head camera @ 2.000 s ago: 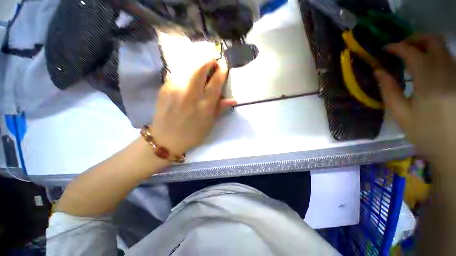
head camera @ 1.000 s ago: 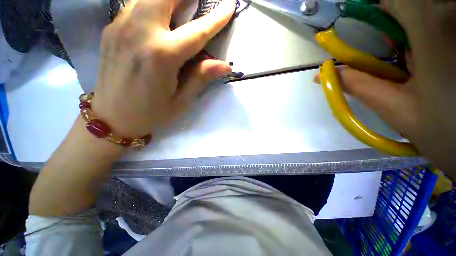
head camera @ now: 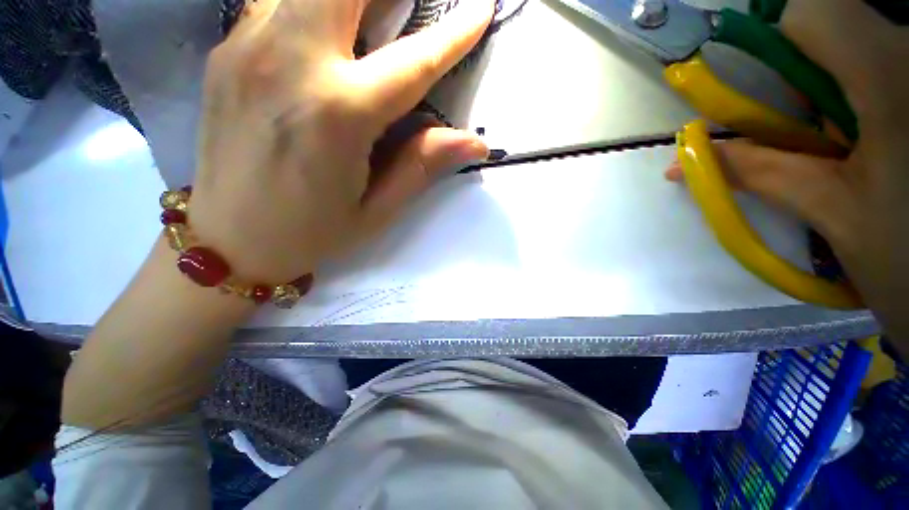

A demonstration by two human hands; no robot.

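Note:
My left hand (head camera: 299,129), with a beaded bracelet at the wrist, presses on herringbone cloth (head camera: 434,20) at the upper left; its thumb and finger are at the cloth's edge. The cloth's pale backing (head camera: 154,70) shows left of the hand. My right hand (head camera: 797,179), partly cut off by the edge, holds fabric scissors with a yellow handle loop (head camera: 720,224) and a green one (head camera: 787,65). The metal blades (head camera: 638,20) point left, their tips cut off at the top edge. The needle is not in view.
The white machine table (head camera: 558,249) has a grey, tape-like front edge (head camera: 498,334). Fine threads (head camera: 364,299) lie near it. A blue plastic basket (head camera: 797,418) stands at lower right. Dark speckled cloth (head camera: 264,408) hangs below the table at left. The wearer's pale clothing (head camera: 468,428) is below.
The right hand has picked up the scissors from the right side and brought them left, towards the cloth. The view has moved closer. Since one second ago, the hands have barely moved.

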